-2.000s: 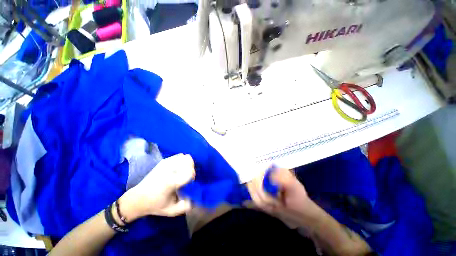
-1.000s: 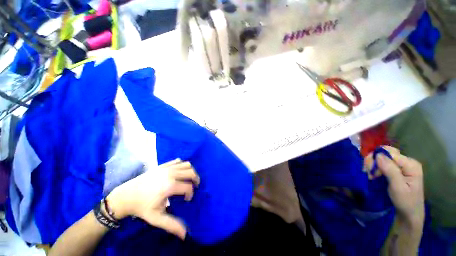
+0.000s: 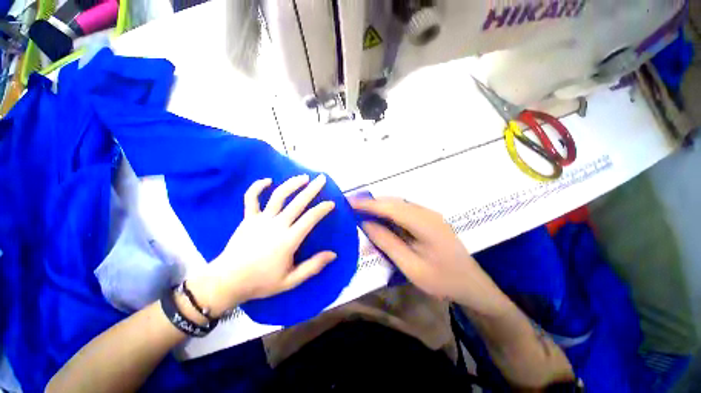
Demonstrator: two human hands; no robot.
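Observation:
A large royal-blue garment panel [image 3: 223,165] lies on the white machine table, its rounded end near the table's front edge. My left hand [image 3: 288,238] rests flat on it with the fingers spread. My right hand [image 3: 411,242] is at the panel's right edge, with a small blue piece [image 3: 360,201] at its fingertips, partly hidden by the hand. The presser foot [image 3: 334,115] of the off-white HIKARI machine [image 3: 461,31] stands beyond the panel, apart from it.
Scissors [image 3: 533,146] with red and yellow handles lie right of the needle. A printed ruler [image 3: 538,190] runs along the table's front edge. More blue cloth [image 3: 584,292] hangs below the table at right. Pink and black thread cones [image 3: 73,27] stand at upper left.
My right hand has moved from the cloth bundle at right to the panel's edge, bringing the small blue piece. My left hand has flattened on the panel, which now lies on the table. The view has shifted.

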